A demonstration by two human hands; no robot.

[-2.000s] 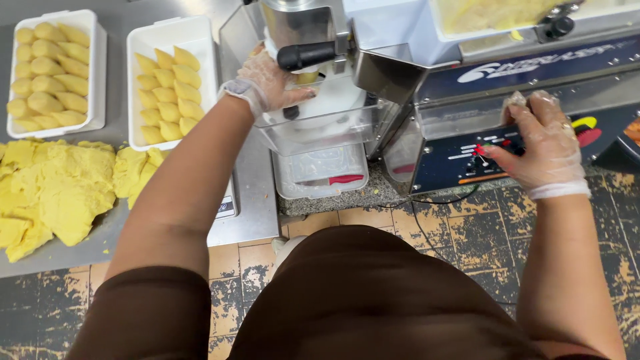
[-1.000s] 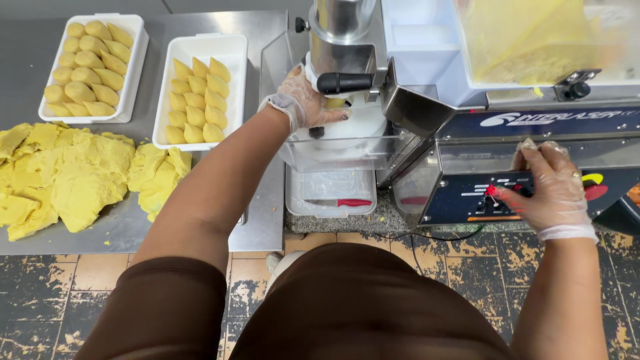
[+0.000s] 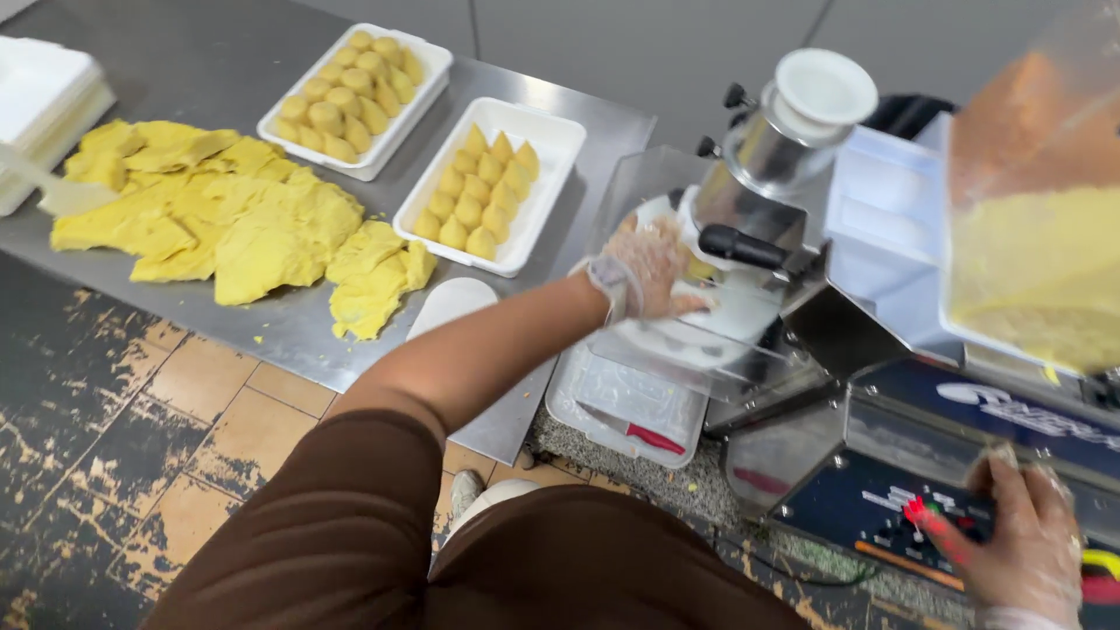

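A steel food-forming machine (image 3: 827,306) with a white tube on top stands at the right. My left hand (image 3: 654,267), in a clear plastic glove, reaches inside its clear guard (image 3: 643,179), near the nozzle and a black handle (image 3: 742,247). Some yellow dough shows by its fingers; whether it is held cannot be told. My right hand (image 3: 1019,525), also gloved, is at the control panel (image 3: 884,499), thumb by a red-lit control. One white tray (image 3: 553,206) holds rows of teardrop-shaped dough pieces (image 3: 477,188); another tray (image 3: 437,74) is fuller.
Flattened yellow dough (image 3: 262,219) lies on the steel table (image 3: 219,319), with a white scraper (image 3: 74,194) and stacked white trays (image 3: 52,105) at the left. A lidded container (image 3: 604,385) bearing a red-handled knife (image 3: 654,437) sits below the guard. A hopper (image 3: 1032,262) holds yellow dough.
The view has turned and shifted left, showing the stacked trays and scraper. My left hand stays inside the guard and my right hand stays at the control panel.
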